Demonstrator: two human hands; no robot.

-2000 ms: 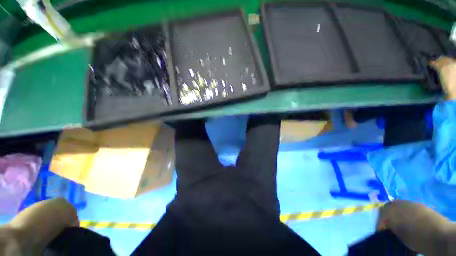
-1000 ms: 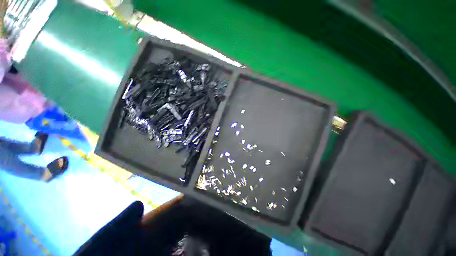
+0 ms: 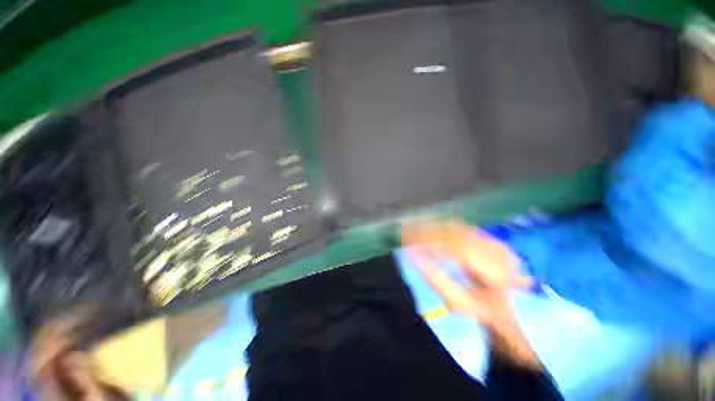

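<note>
A black compartment tray (image 3: 219, 102) lies on the green bench at the left, blurred. Its left section holds a heap of small black parts (image 3: 55, 227). Its right section holds scattered small shiny pieces (image 3: 196, 251), densest near the front edge. My left hand (image 3: 67, 356) is at the lower left by the tray's front edge, strongly blurred; its grip cannot be made out. My right hand (image 3: 466, 266) is in front of the bench edge, below the neighbouring tray, fingers apart, with nothing visible in it.
A second black tray (image 3: 392, 117) lies to the right with one small shiny piece in it. Another dark tray (image 3: 639, 63) is beyond it. A person in a blue sleeve (image 3: 666, 188) is at the right. A cardboard box (image 3: 137, 360) is below the bench.
The view has turned back level and closer, so the trays appear larger and further left than two seconds ago. Both my hands now show near the bench edge.
</note>
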